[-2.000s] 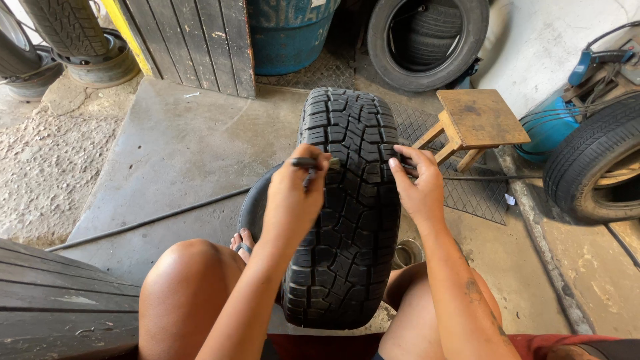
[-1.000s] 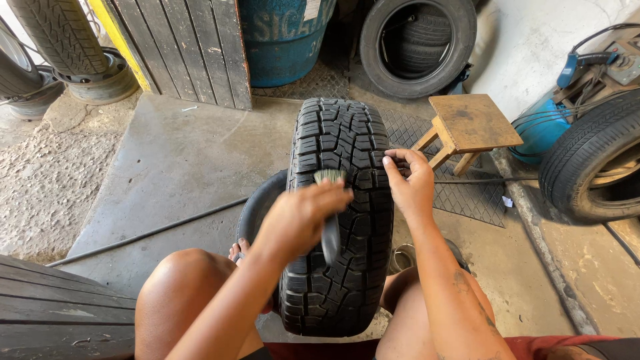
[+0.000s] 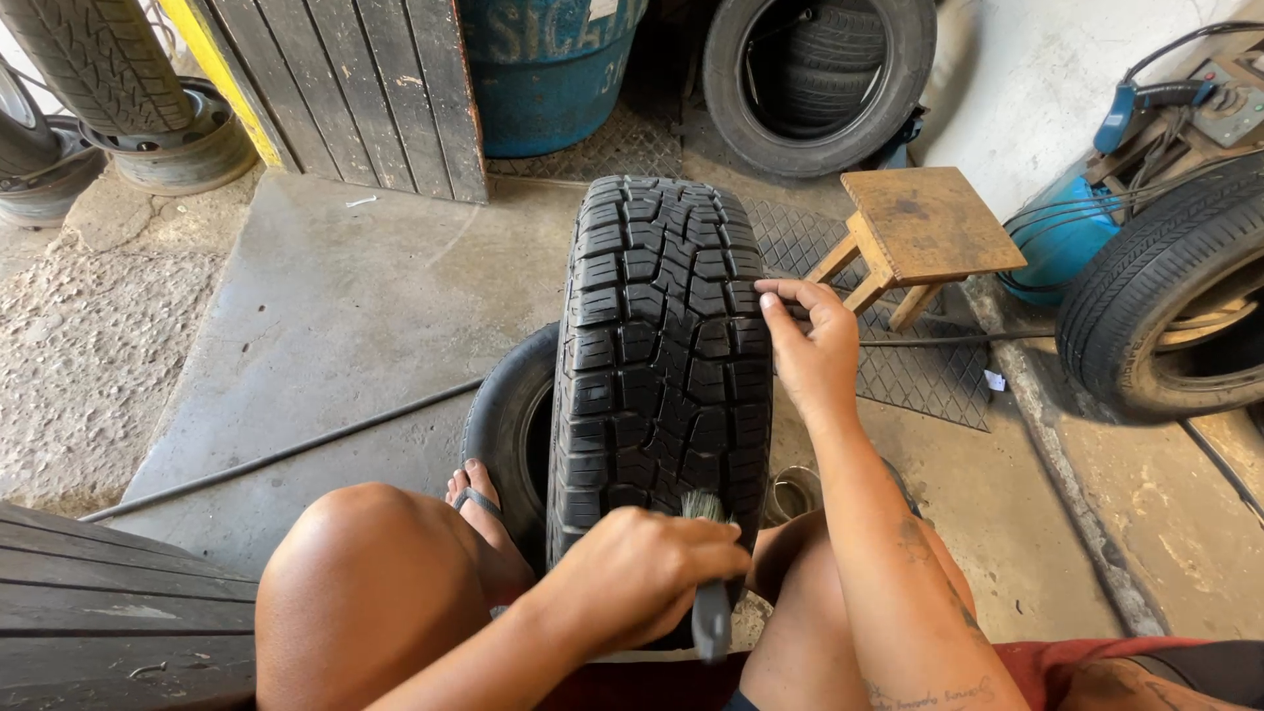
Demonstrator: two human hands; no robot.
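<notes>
A black tire with a chunky block tread (image 3: 667, 346) stands upright between my knees, its tread facing me and looking dark and glossy. Low over the tread, near the tire's close end, my left hand (image 3: 652, 563) grips a brush (image 3: 711, 622); its pale bristles point away from me and its dark handle towards me. My right hand (image 3: 815, 336) rests its fingertips on the tire's right shoulder, with thumb and forefinger close together; whether anything small is between them cannot be told. Another tire (image 3: 509, 425) lies on the floor, partly hidden behind the upright one.
A wooden stool (image 3: 923, 222) stands at the right, before a tire (image 3: 1165, 286) and a blue container (image 3: 1062, 237). Farther back are a blue drum (image 3: 548, 79) and a leaning tire (image 3: 726, 89). A black hose (image 3: 296, 449) crosses the floor. A small can (image 3: 793, 494) is near my right leg.
My left hand has moved with the brush down the tread, from the tire's middle towards my body. My right hand has stayed at the tire's right shoulder.
</notes>
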